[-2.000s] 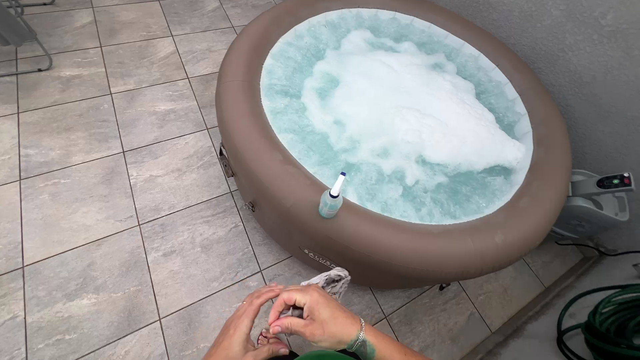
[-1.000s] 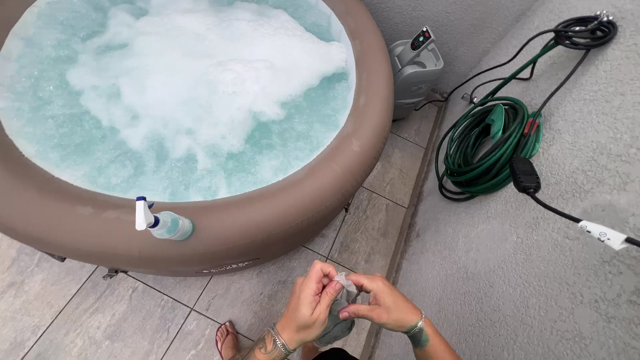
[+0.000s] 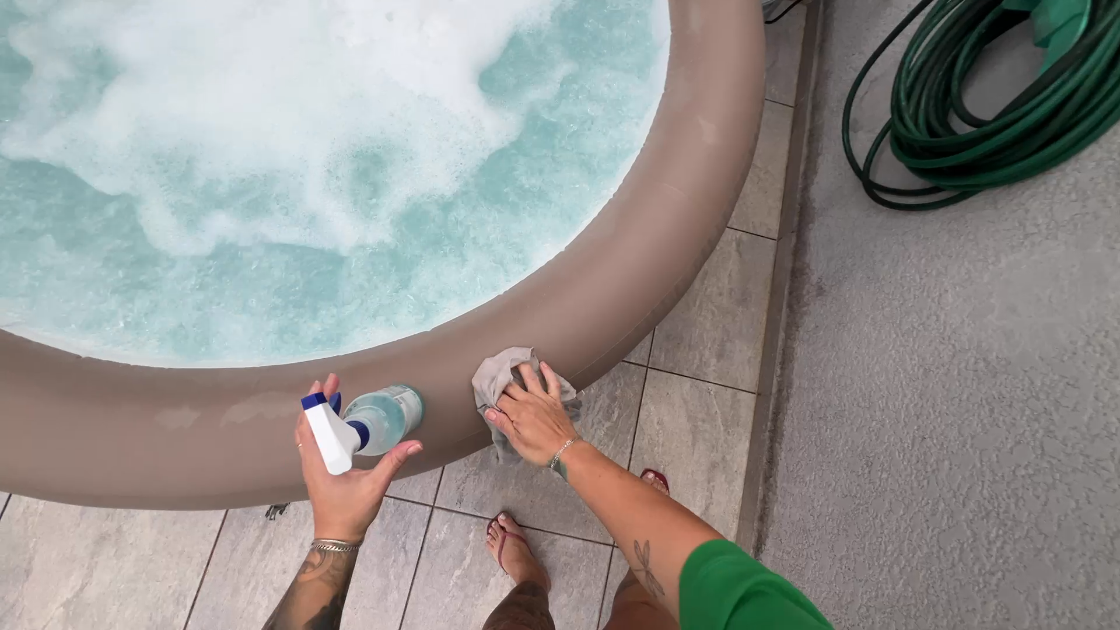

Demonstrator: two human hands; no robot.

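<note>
A clear spray bottle with pale blue liquid, a white spray head and a blue collar is on the brown inflatable rim of a hot tub. My left hand is around the spray head, its fingers behind it and the thumb apart from the bottle; no firm grip shows. To the right, my right hand presses a crumpled grey cloth against the outer part of the rim, fingers spread over it. Part of the cloth hangs over the side. Foamy, bubbling water fills the tub.
A coiled green hose is at the upper right, by a rough grey wall. Grey floor tiles run between tub and wall. My feet, in red flip-flops, are on the tiles close to the tub.
My hands were together with the cloth, away from the rim. Now they are apart: the left has moved to the spray bottle, the right has brought the cloth onto the rim. The view has shifted.
</note>
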